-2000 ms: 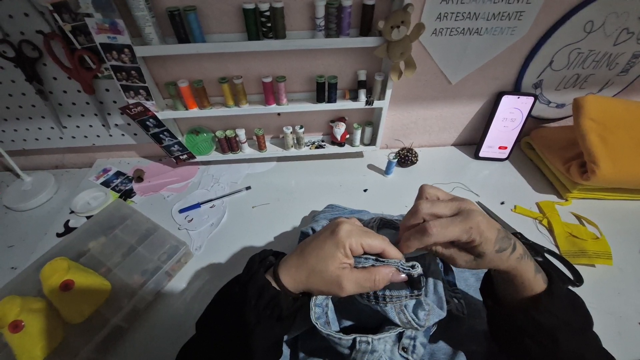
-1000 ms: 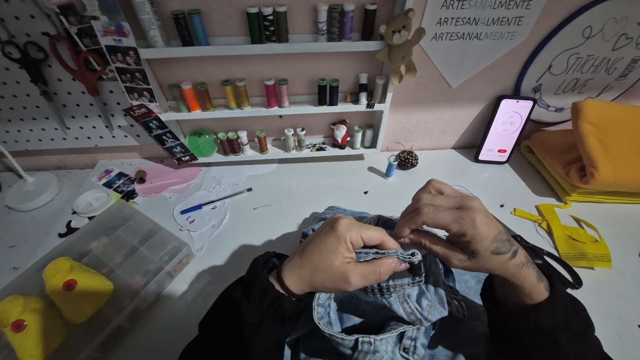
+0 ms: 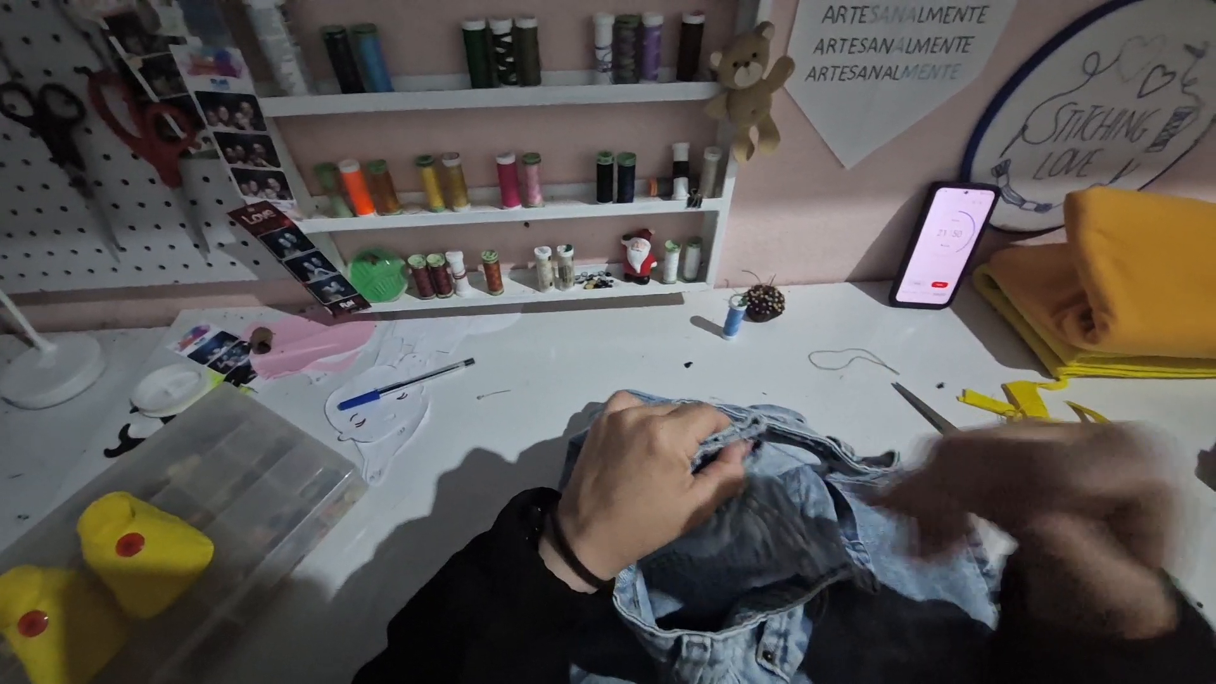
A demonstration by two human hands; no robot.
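Note:
My left hand pinches the waistband edge of a pair of light blue jeans, which lie bunched with the waist opening facing up. To the right, over the denim, is my right hand, blurred by motion; whether its fingers hold anything cannot be made out. The blade of a pair of scissors shows just behind that hand, its handles hidden. Behind the jeans a loose thread lies on the white table. A light blue thread spool stands beside a small dark, beaded-looking round object.
A plastic compartment box with yellow stuffed pieces on it is at the left, near a blue pen. Folded orange and yellow fabric, yellow scraps and a leaning phone stand at the right. Thread shelves line the wall.
My right hand has moved right, away from the waistband by my left hand, and now blurs near the scissors. My left hand keeps its hold on the denim.

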